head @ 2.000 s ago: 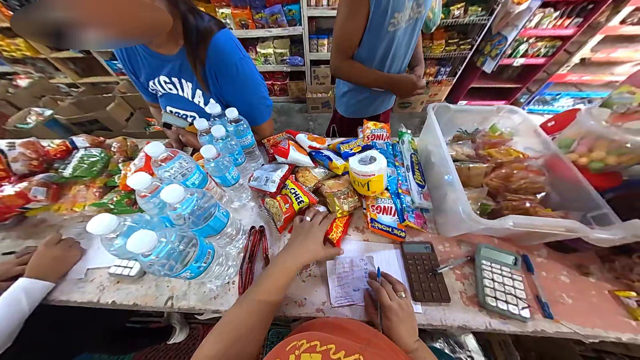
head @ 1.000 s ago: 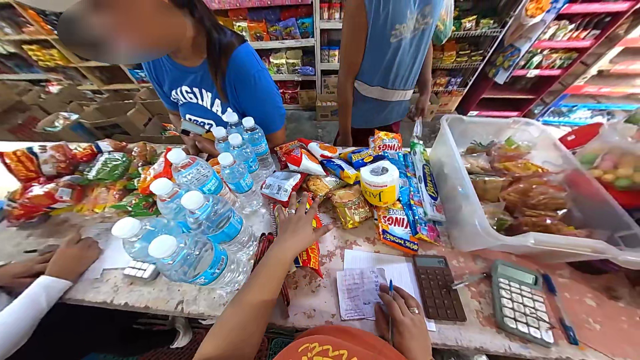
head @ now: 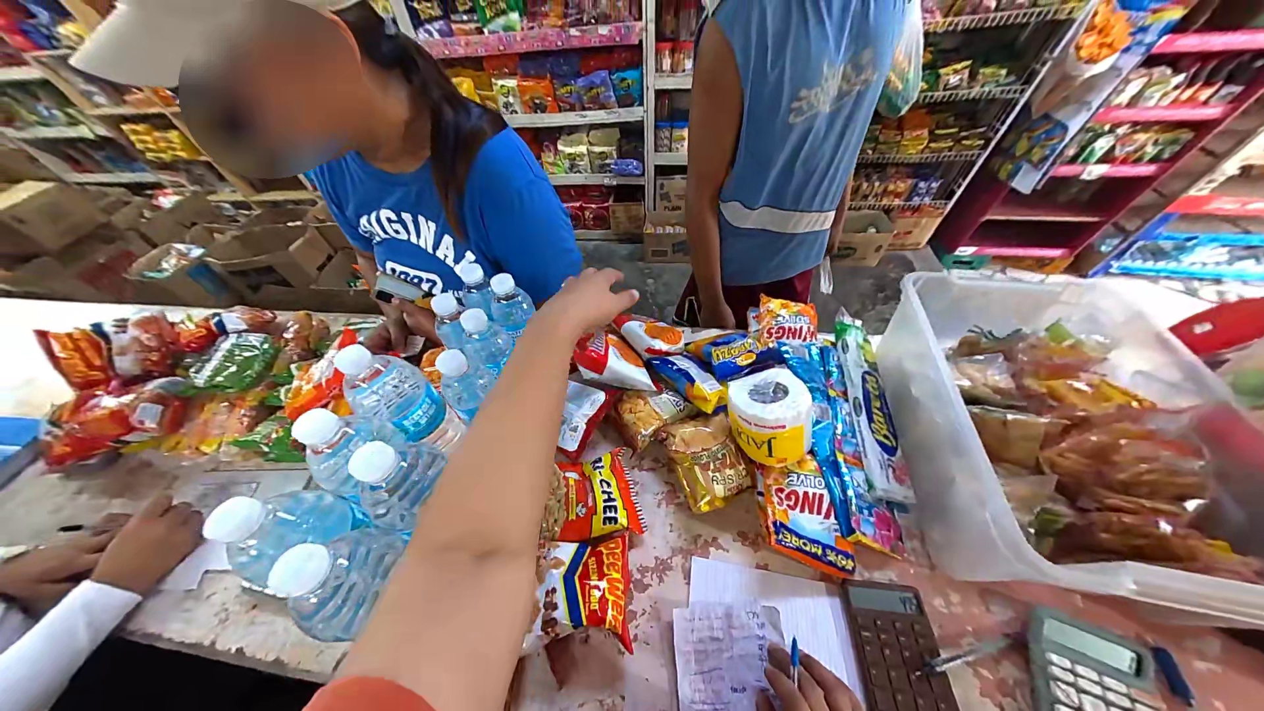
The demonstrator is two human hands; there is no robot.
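My left hand point(head: 591, 300) reaches across the counter, above its far edge between the water bottles point(head: 486, 336) and a red and white snack pack point(head: 610, 359); its fingers are apart and I see nothing in it. At the bottom, my right hand point(head: 808, 683) holds a blue pen point(head: 794, 656) over a handwritten paper slip point(head: 723, 647), which lies on white paper point(head: 733, 583). Snack packs point(head: 591, 591) lie right of my left forearm. A toilet paper roll point(head: 770, 415) stands among snack packs and detergent packets point(head: 802, 509).
A brown calculator point(head: 897, 642) and a grey calculator point(head: 1086, 662) lie at the right, below a clear plastic bin point(head: 923, 494) of bagged goods. Several snack bags point(head: 232, 360) cover the left. Another person's hands point(head: 148, 543) rest there. Two people stand across the counter.
My left hand has moved away from me, from the snack packs to the counter's far side. The right hand stays at the slip with the pen. The view has moved closer.
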